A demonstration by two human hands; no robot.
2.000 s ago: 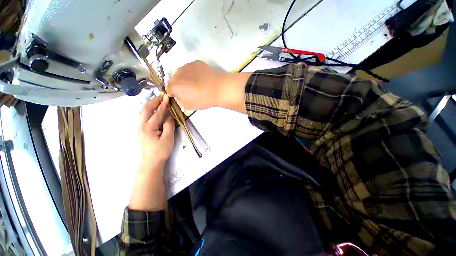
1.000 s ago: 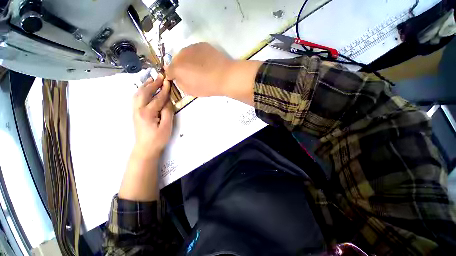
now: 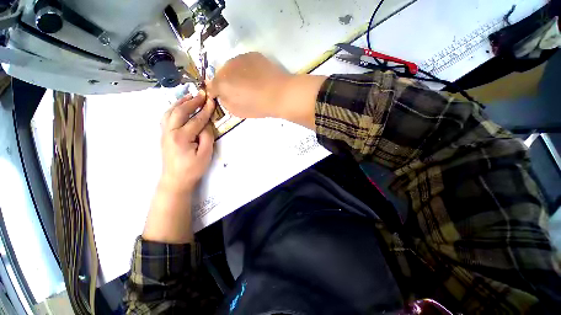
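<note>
A brown strap strip (image 3: 218, 111) lies under the sewing machine's presser foot and needle area (image 3: 202, 69), and only a short end shows between my hands. My left hand (image 3: 187, 135) holds the strip at the foot from the left, fingertips together. My right hand (image 3: 249, 86) is closed on the same strip from the right, its fingertips close to the left ones. The fingertips hide the exact grip and most of the strip near the needle.
The machine head (image 3: 98, 37) with black knobs (image 3: 163, 67) is above my left hand. A bundle of brown strips (image 3: 71, 184) lies at the table's left. Red-handled snips (image 3: 390, 61) and a black cable (image 3: 369, 31) lie beyond my right wrist, near a printed ruler scale (image 3: 461, 49).
The strip's tail, long below my hands two seconds ago, now shows only as a short end. Since one second ago, my hands have barely moved; the view has shifted slightly.
</note>
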